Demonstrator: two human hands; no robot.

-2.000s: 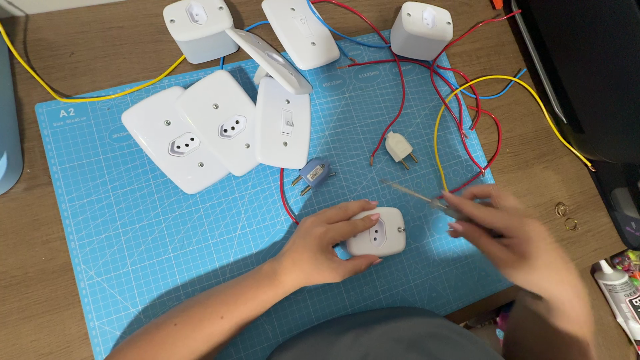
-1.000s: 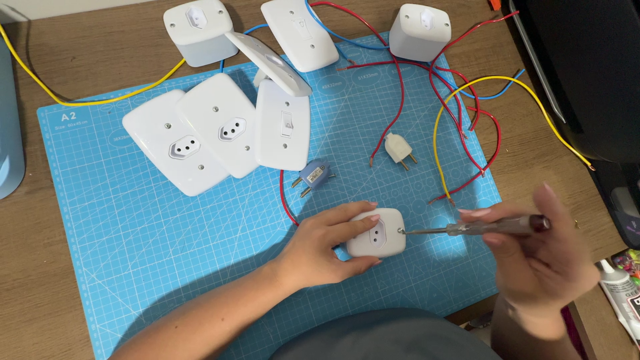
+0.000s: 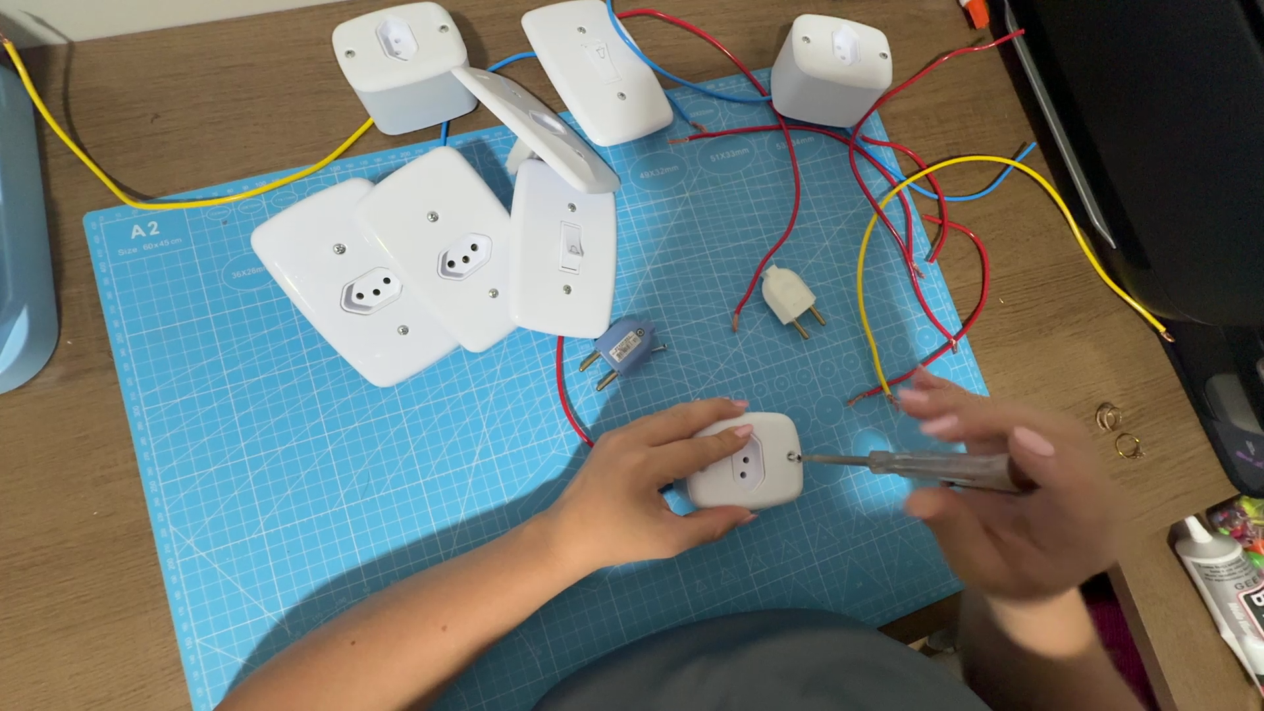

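On the blue cutting mat (image 3: 326, 553), my left hand (image 3: 632, 484) grips a small white surface-mount socket box (image 3: 775, 479) from its left side. A screw (image 3: 794, 457) sits at the box's right edge. My right hand (image 3: 1027, 484), blurred, holds a screwdriver (image 3: 948, 469) with a clear handle, its tip at that screw. Above my left hand lies a blue plug (image 3: 624, 348); a white plug (image 3: 790, 296) lies farther right. Two white socket plates (image 3: 346, 326) overlap at the left, beside a white switch plate (image 3: 563, 247) with another plate leaning over it.
White socket boxes stand at the back left (image 3: 405, 69) and back right (image 3: 829, 74). Red wires (image 3: 986, 276), a yellow wire (image 3: 862, 267) and a blue wire (image 3: 978, 197) curl at the right, near a black device (image 3: 1165, 148). Rings (image 3: 1128, 446) and a glue tube (image 3: 1220, 578) lie farther right.
My right hand has brought the screwdriver down from above right of the box to the screw at its edge. My left hand has stayed on the box.
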